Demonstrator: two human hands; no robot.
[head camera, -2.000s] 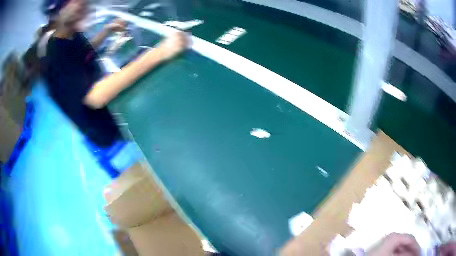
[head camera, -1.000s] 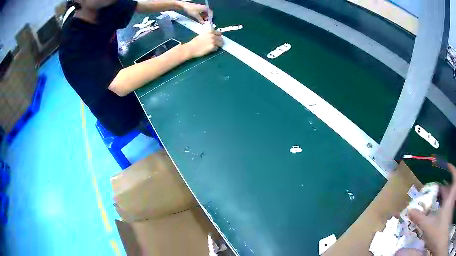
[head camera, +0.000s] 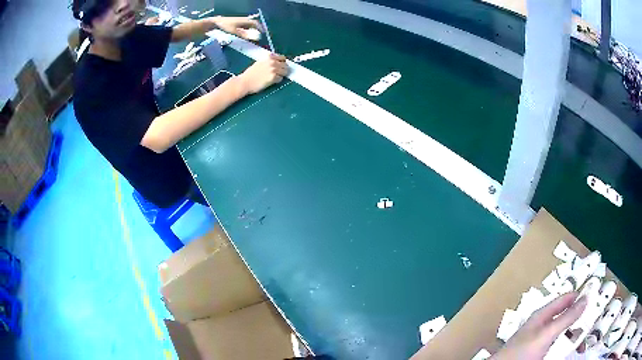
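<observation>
Cream plastic housings (head camera: 623, 322) lie in close rows at the lower right on a brown cardboard sheet (head camera: 486, 304). White square pieces (head camera: 524, 306) are heaped along the left side of the housings. My left hand (head camera: 540, 330) reaches in from the bottom edge, its fingertips over the nearest housings. The lower part of the hand is cut off, and whether it grips a housing is unclear. My right hand is out of the picture.
A person (head camera: 130, 105) sits at the bench holding a thin pale object beside the belt rail. A metal post (head camera: 538, 105) stands by the cardboard. Flat white plates (head camera: 384, 84) lie on the belt. An open carton (head camera: 218, 302) is at lower left; a phone (head camera: 204, 90) is far left.
The view has steadied and turned slightly. The red wire and the fingers seen at the right edge are gone from view. My left hand is lower, over the housings.
</observation>
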